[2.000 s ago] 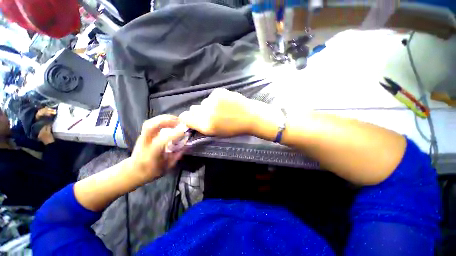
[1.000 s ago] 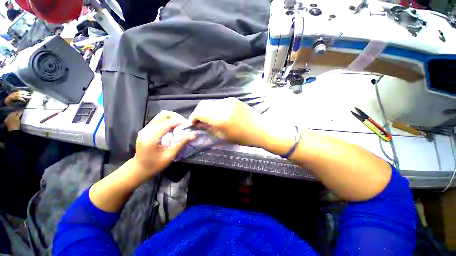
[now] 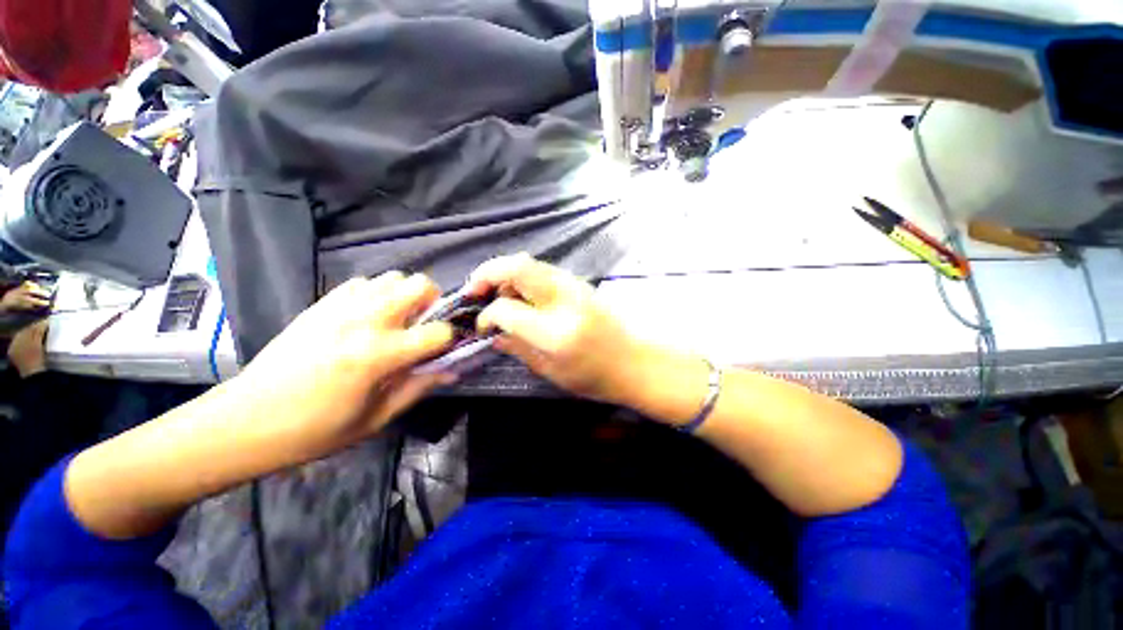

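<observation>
The grey garment [image 3: 406,123] lies in folds on the table left of the machine and hangs over the front edge. My left hand [image 3: 357,351] and my right hand [image 3: 548,322] meet at the front edge of the table, both gripping a folded edge of the garment. Dark cloth and a pale strip show between the fingers; the exact layers are partly hidden. The garment's narrow end runs towards the presser foot [image 3: 690,145], but bright glare hides where it ends.
The white sewing machine [image 3: 850,62] stands at the back right. Thread snips [image 3: 914,238] and a tan-handled tool [image 3: 1012,239] lie right of the needle, beside a cord [image 3: 946,209]. A grey machine part [image 3: 92,203] is at left. Another person's hand [image 3: 27,348] shows at the far left.
The view has shifted. My left hand now lies back-up over the garment edge, its forearm more stretched out. The pale cloth between my hands shows less, and dark cloth shows between the fingertips.
</observation>
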